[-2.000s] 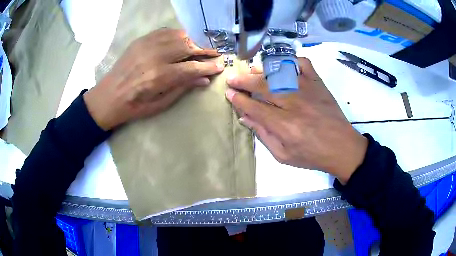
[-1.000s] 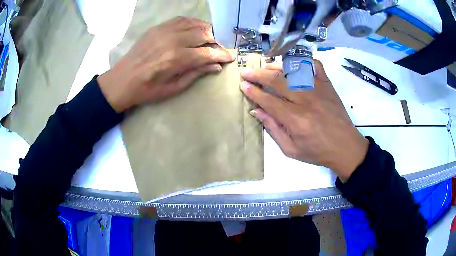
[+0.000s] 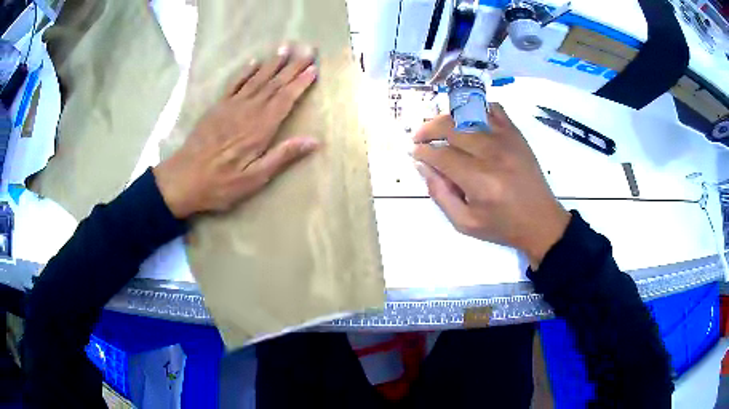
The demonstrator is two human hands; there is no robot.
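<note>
A khaki fabric piece (image 3: 320, 232) lies flat on the white table left of the needle area, with its near end hanging over the front edge and a pale strip showing there. My left hand (image 3: 244, 136) rests flat on it with the fingers spread. My right hand (image 3: 487, 176) is on or just over the table to the right of the fabric, fingers bent and apart, holding nothing visible. The presser foot (image 3: 409, 76) of the white sewing machine is beyond my fingertips, with no fabric under it. The grey-blue cylindrical fitting (image 3: 469, 104) partly covers my right fingers.
Black thread snips (image 3: 575, 130) lie at the right, with a brown tape scrap (image 3: 631, 180) nearer. Another khaki panel (image 3: 108, 104) lies at the far left. A ruler tape (image 3: 424, 312) runs along the front edge. Blue bins (image 3: 679, 327) stand below the table.
The fabric has moved left, out from under the presser foot. My left hand has moved left with it and opened flat. My right hand has come off the fabric and sits slightly farther right.
</note>
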